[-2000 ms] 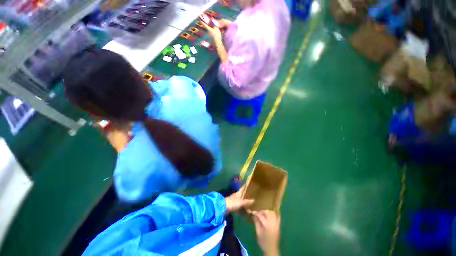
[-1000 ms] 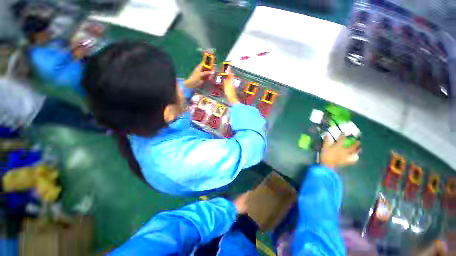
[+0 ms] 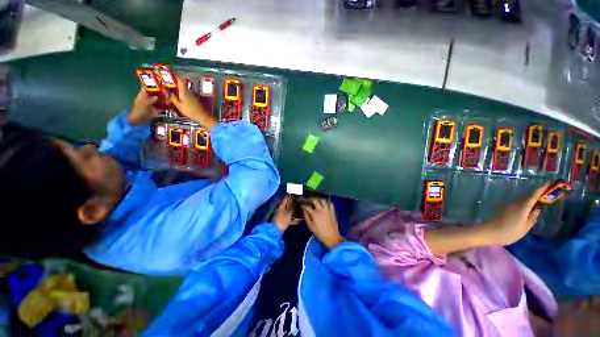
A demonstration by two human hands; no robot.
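My left hand (image 3: 284, 213) and my right hand (image 3: 320, 220) are close together at the bench's near edge. Between them a small brown cardboard box (image 3: 297, 209) shows only in part; the fingers of both hands are on it and its inside is hidden. A white-faced battery (image 3: 294, 189) lies just beyond the hands, with a green battery (image 3: 315, 180) to its right and another green one (image 3: 310, 143) farther in. A loose battery pile (image 3: 356, 91), green with white and dark pieces around it, lies near the white board.
On the left, a person in a blue smock holds two lit orange phones (image 3: 156, 77) over a tray (image 3: 279, 105) of phones. On the right, a person in pink holds one phone (image 3: 554, 192) beside another phone tray (image 3: 429, 131). A red pen (image 3: 215, 31) lies on the white board (image 3: 316, 39).
My right hand has left the battery pile and come back beside my left hand at the box. The pile is smaller and more spread. The view has turned to face the bench.
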